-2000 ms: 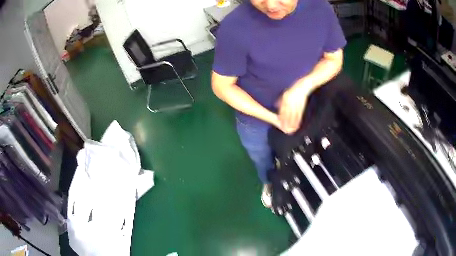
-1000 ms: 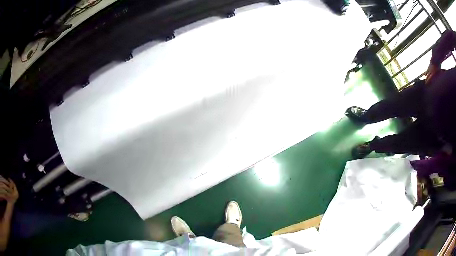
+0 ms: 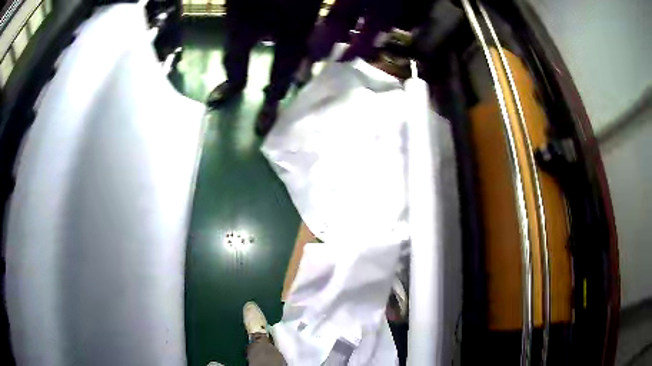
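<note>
Neither of my hands is in view. On the left, a wide white paper sheet hangs down over the front of a black machine, of which only a dark edge shows. Right of the middle, a crumpled heap of white paper lies on the floor. A long white roll or tube runs beside it, along the second machine. No drawn lines can be made out on the hanging sheet.
A second machine with an orange bed and silver rails stands at right. My shoe is on the green floor. A tan strip lies by the heap. People in dark clothes stand at the far end.
My view has swung right from the person in the blue shirt, past the hanging sheet, to the lane between the machines. The orange-bedded machine has come into view.
</note>
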